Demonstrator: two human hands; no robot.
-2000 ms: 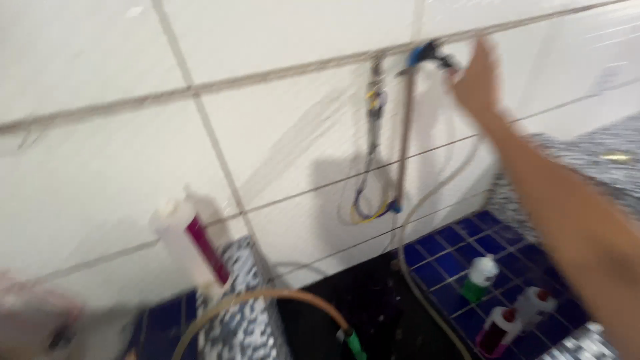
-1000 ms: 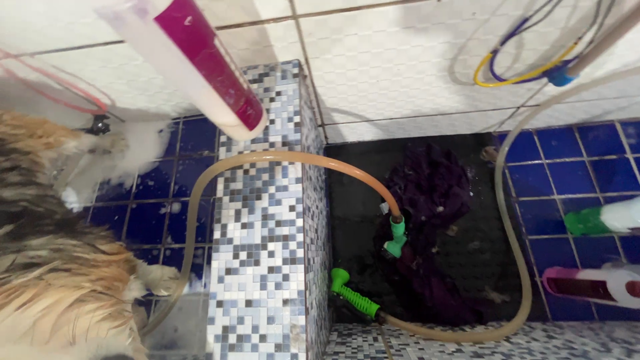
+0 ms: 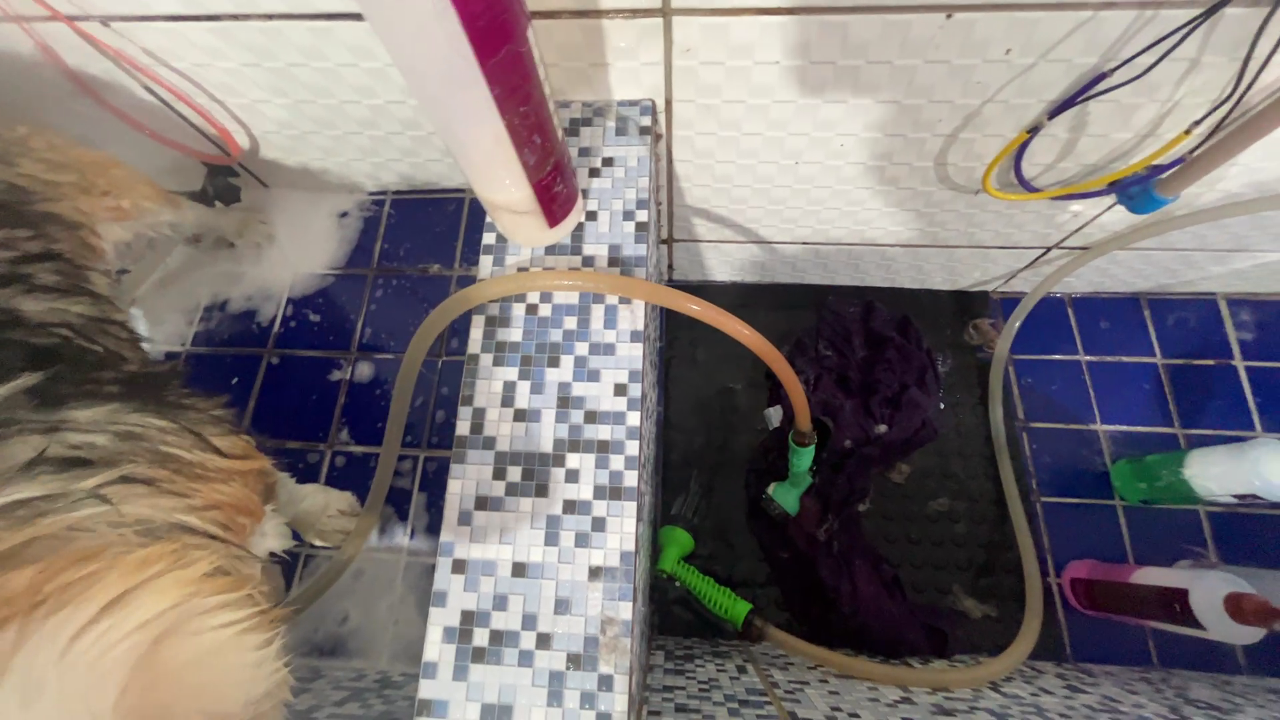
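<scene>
Neither of my hands shows in the head view. A wet, long-haired dog (image 3: 120, 420) stands at the left on blue tiles, with white foam by its legs. A clear hose (image 3: 560, 282) arches over the mosaic-tiled divider; its teal nozzle (image 3: 793, 480) hangs over a dark purple wet cloth (image 3: 870, 380). Below and left of that, a bright green spray nozzle (image 3: 705, 585) on a second hose (image 3: 1000, 480) lies on the black mat. A white and magenta bottle (image 3: 500, 110) rises over the divider's far end.
The mosaic divider (image 3: 545, 480) separates the dog's blue-tiled side from the black rubber mat (image 3: 950, 560). A green and white bottle (image 3: 1200, 472) and a pink and white bottle (image 3: 1160, 598) are at the right. Looped cables (image 3: 1090, 190) and a pink cord (image 3: 130, 100) hang by the white tiled wall.
Two seconds ago an arm reached to a blue fitting high on the wall; it is now out of view. The view has swung down and left, bringing in the dog.
</scene>
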